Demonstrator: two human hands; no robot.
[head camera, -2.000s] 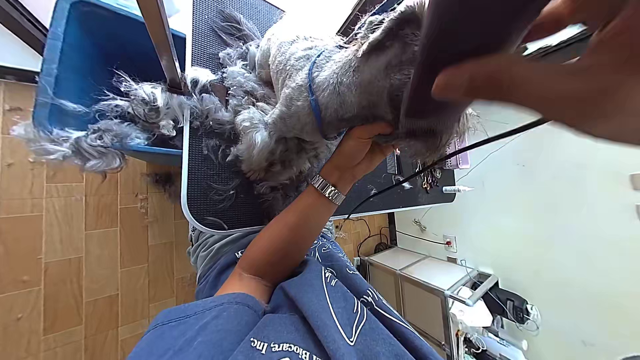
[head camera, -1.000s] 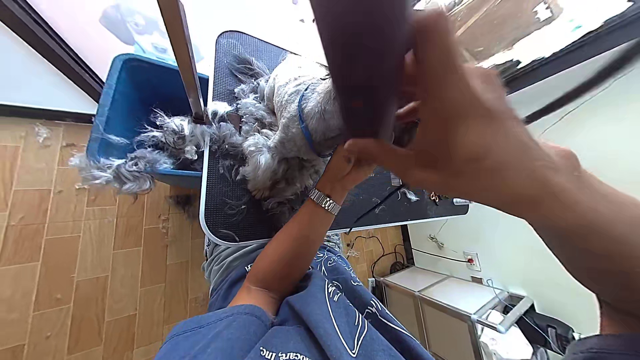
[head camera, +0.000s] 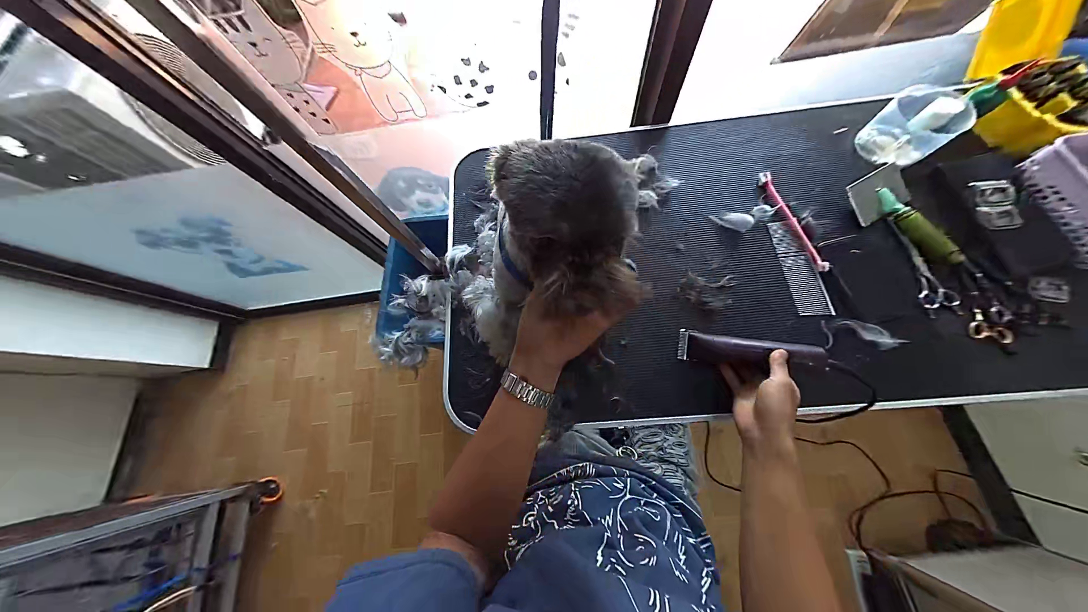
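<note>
A grey dog (head camera: 565, 204) with a blue collar is on the black ribbed grooming table (head camera: 680, 238), near its left end. My left hand (head camera: 552, 336) holds the dog's muzzle from below, its fingers partly hidden by fur. At the table's front edge my right hand (head camera: 765, 395) grips a dark corded hair clipper (head camera: 748, 348), whose blade points left toward the dog. Behind the clipper lie a metal comb (head camera: 801, 268) and a pink-handled tool (head camera: 792, 221). Tufts of cut fur (head camera: 705, 291) are scattered between the dog and these tools.
A blue bin (head camera: 395, 289) with cut fur stands left of the table, beside a metal post (head camera: 340, 183). To the right are a green-handled slicker brush (head camera: 922, 225), several scissors (head camera: 990, 327), a clear cup (head camera: 914, 127), a yellow basket (head camera: 1033, 110) and a lilac basket (head camera: 1062, 187). The clipper's cord loops over the front edge.
My right hand and the clipper have moved from close in front of the camera, by the dog's head, down to the table's front edge. My left hand stays at the dog's head. The view has shifted.
</note>
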